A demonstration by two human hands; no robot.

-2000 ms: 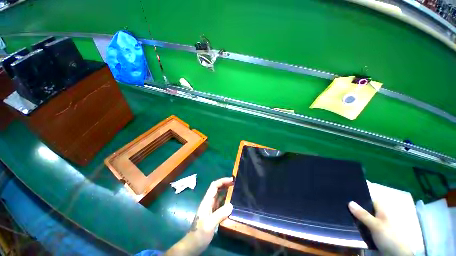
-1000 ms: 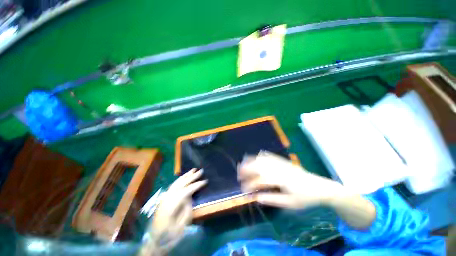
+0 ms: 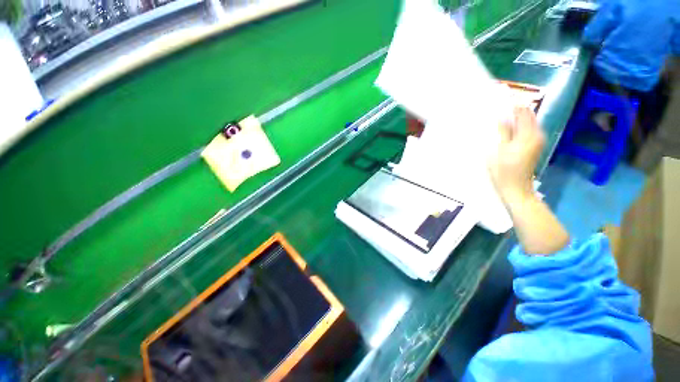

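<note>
My right hand (image 3: pixel 518 149) is raised at the right and grips a large white sheet (image 3: pixel 455 86), slightly blurred. Below it lies a white stack of gasket sheets (image 3: pixel 405 257); its top sheet shows a black-edged grey rectangle with a dark block at one corner. The wooden housing (image 3: pixel 339 309) with its orange-brown rim stands at the lower left, cut off by the bottom edge. The glossy black panel (image 3: pixel 279 302) lies inside its rim. My left hand is not in view.
A yellow card (image 3: pixel 242 153) is clipped to the rail. A thin black frame (image 3: pixel 375 151) lies beyond the stack. Another wooden housing (image 3: pixel 526 88) shows partly behind the sheet. A person in a blue smock (image 3: pixel 634 41) is at the upper right near a blue stool (image 3: pixel 600 138).
The view has swung right. My right hand has left the panel and now holds up a white sheet, and the stack's printed top shows. My left hand has gone out of view.
</note>
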